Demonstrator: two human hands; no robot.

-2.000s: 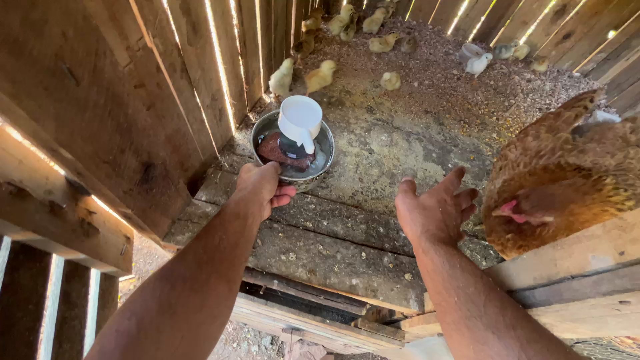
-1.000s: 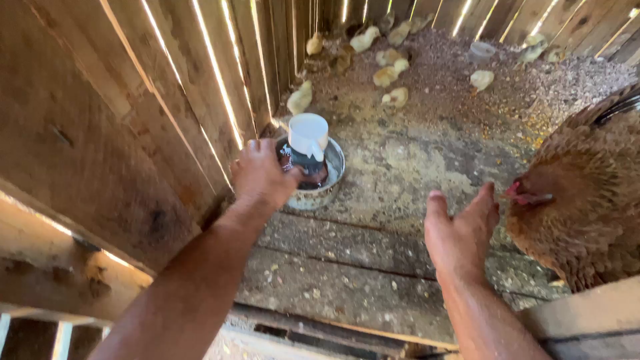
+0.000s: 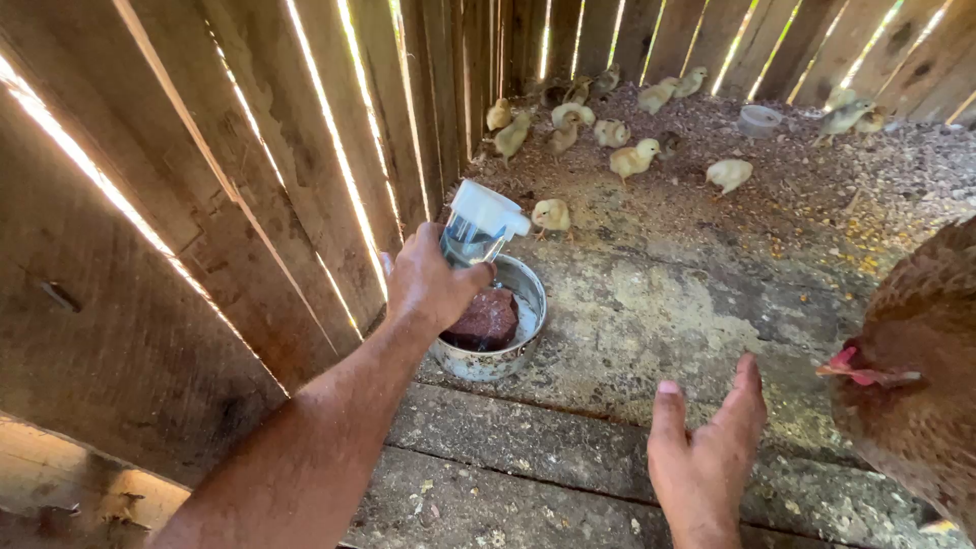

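Observation:
My left hand grips a clear plastic container with a white top, held tilted above a round metal bowl. Inside the bowl lies a reddish-brown stone or brick piece with some liquid around it. My right hand is apart from everything, fingers spread and holding nothing, over the wooden floorboards. It is nearest to a brown hen at the right edge. A pale chick stands just behind the container.
Several chicks gather on the litter along the back wall, near a small clear plastic cup. A wall of wooden planks with gaps rises close on the left. Yellow grain lies scattered by the hen.
The container stood in the bowl two seconds ago; my left hand has closed on it and lifted it clear of the stone. A chick has come near it. My right hand stays empty.

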